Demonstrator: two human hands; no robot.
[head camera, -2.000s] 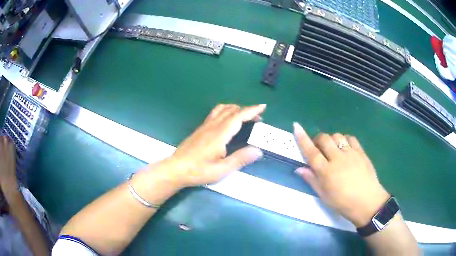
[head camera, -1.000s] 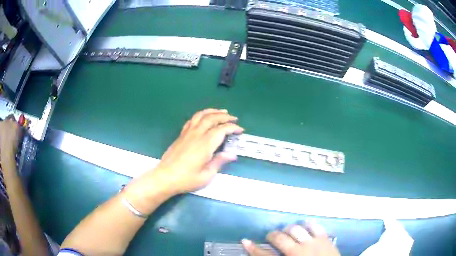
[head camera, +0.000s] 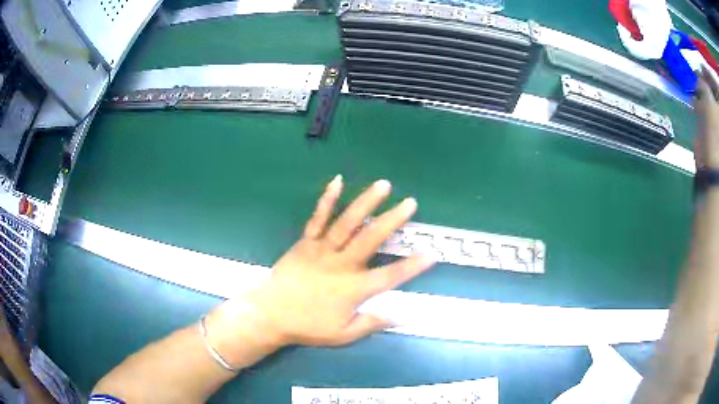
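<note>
A pale fixture base (head camera: 481, 251) with a stepped row of pockets lies on the green bench in front of me. My left hand (head camera: 323, 276) is spread flat over its left end, fingers apart, hiding that end. A pale silver plate (head camera: 394, 394) with small marks lies at the bottom edge, partly cut off. My right arm reaches up along the right edge. My right hand (head camera: 705, 91) is blurred and cut off beside the red, white and blue cloth; its grip cannot be made out.
A large fixture stack (head camera: 437, 63) and a smaller stack (head camera: 611, 117) stand at the back. A dark end block (head camera: 325, 102) lies beside the fixture row (head camera: 213, 98). A machine frame (head camera: 94, 47) and a person's arm (head camera: 20, 359) are at left.
My right hand has left the plate at the bottom and moved to the upper right edge. My left hand has opened from the fixture's end and spread its fingers. The view has shifted.
</note>
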